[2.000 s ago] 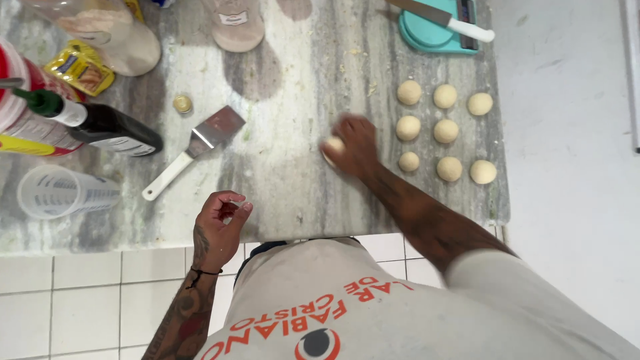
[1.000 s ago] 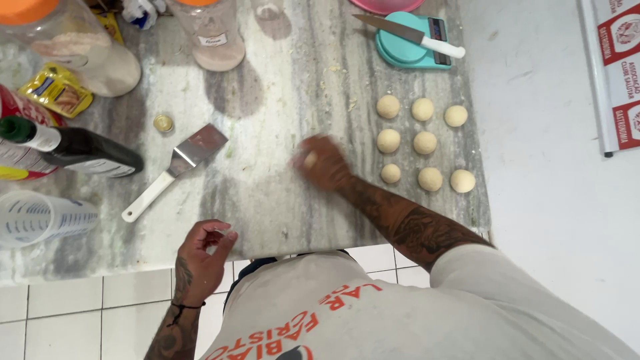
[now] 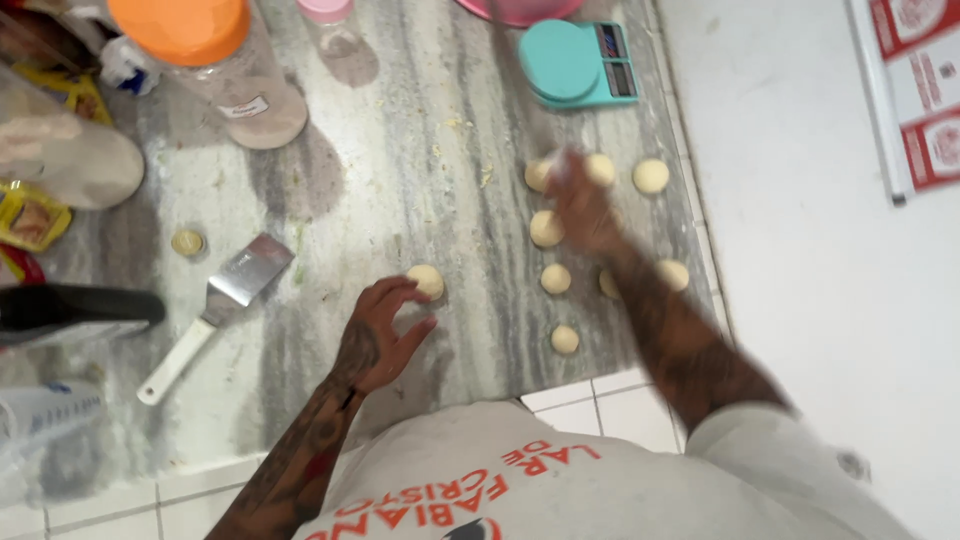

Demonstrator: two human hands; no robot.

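Note:
My left hand is at a dough ball on the marble counter, fingertips at its left edge, thumb apart. My right hand, blurred, is above the rows of dough balls and grips the white handle of a knife, whose blurred blade points away toward the top edge. Around it lie several dough balls, such as one at the right and a small one near the front edge; my right hand and forearm hide some. A teal kitchen scale sits beyond them.
A metal scraper with a white handle lies at the left, near a small round cap. Further left are a dark bottle, a measuring cup and yellow packets. Jars, one orange-lidded, and a pink bowl stand at the back.
The knife was on the scale and is now in my right hand, which has moved right and away from me. My left hand has moved to a dough ball. Another small ball now lies at the front.

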